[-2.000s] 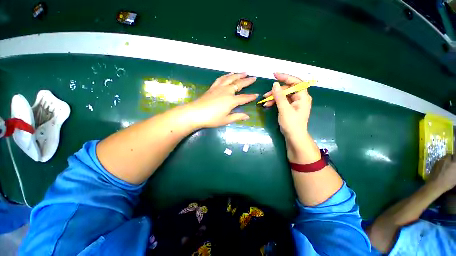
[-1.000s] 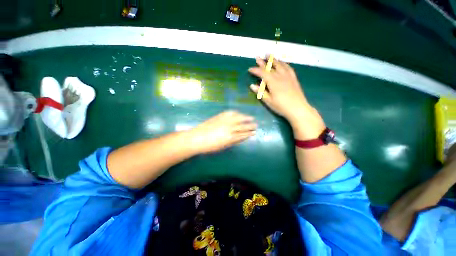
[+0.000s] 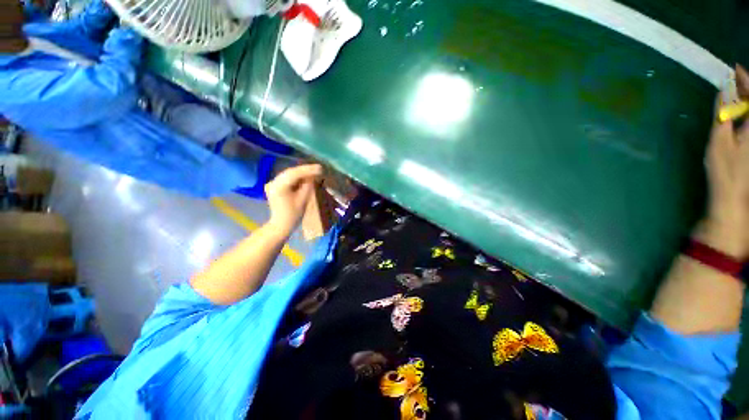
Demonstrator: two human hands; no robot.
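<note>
My left hand (image 3: 291, 195) is off the bench, beside its near edge at my lap. Its fingers are curled next to a flat brown piece (image 3: 315, 215) that looks like cardboard; whether they grip it is unclear. My right hand (image 3: 729, 164) is at the far right, partly cut off by the picture's edge. It holds the yellow tweezers (image 3: 733, 111), whose tip cannot be made out. The amber adhesive sheet (image 3: 501, 41) lies flat and dim on the green bench, and another dim amber patch (image 3: 612, 94) shows to its right.
A white fan (image 3: 185, 20) and a white clip-like object with a red band (image 3: 320, 39) stand at the upper left, with cords hanging down. White scraps (image 3: 402, 18) lie at the top. A white rail (image 3: 641, 29) curves at upper right. A person in blue sleeves (image 3: 123, 131) is at left.
The view has swung left and down. My left hand has moved from above the bench to below its near edge. My right hand still holds the tweezers, now at the right edge.
</note>
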